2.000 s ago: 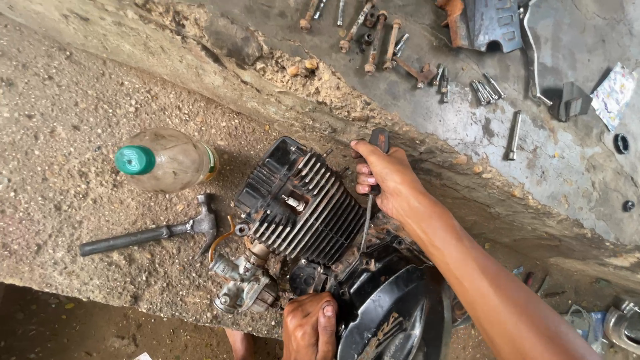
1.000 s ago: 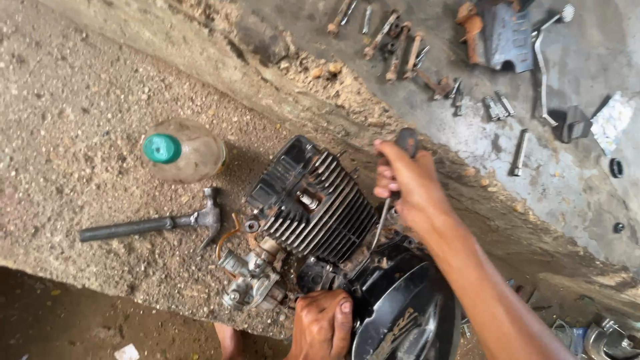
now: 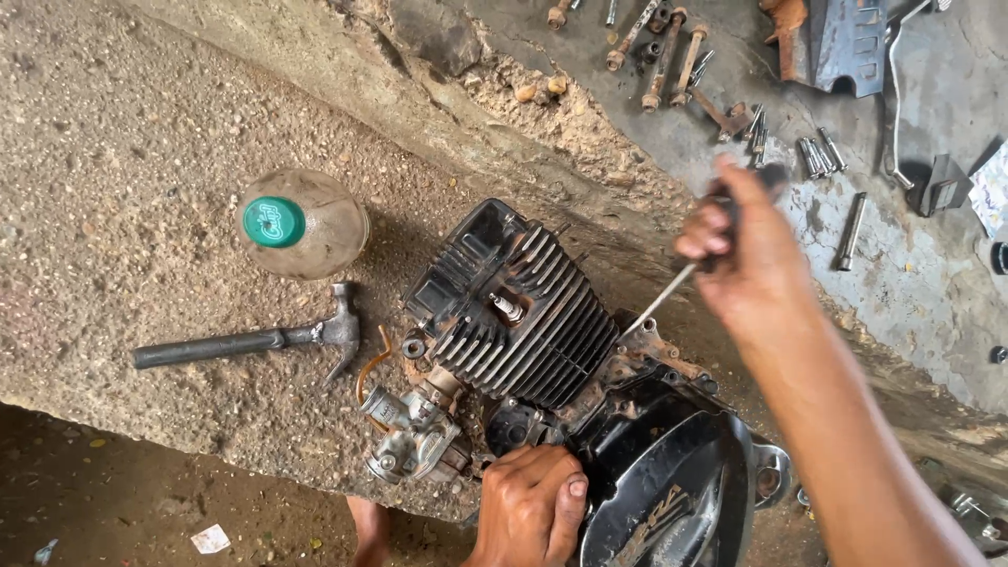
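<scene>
A motorcycle engine lies on the concrete ledge, with its finned cylinder, a spark plug, a carburetor and a black side cover. My right hand, blurred, grips the dark handle of a screwdriver-like tool; its metal shaft slants down to the joint between the cylinder and the crankcase, where the tip is hidden. Below the cylinder, my left hand is curled against the crankcase beside the carburetor; whether its fingers clasp an engine part is hidden.
A claw hammer and a green-capped plastic bottle stand left of the engine on the rough ledge. On the concrete at upper right lie rusty bolts, small screws, a socket-ended rod and a metal plate.
My right hand has moved up and right from the engine, and the tool now leans more towards the right. My left hand stays low on the engine.
</scene>
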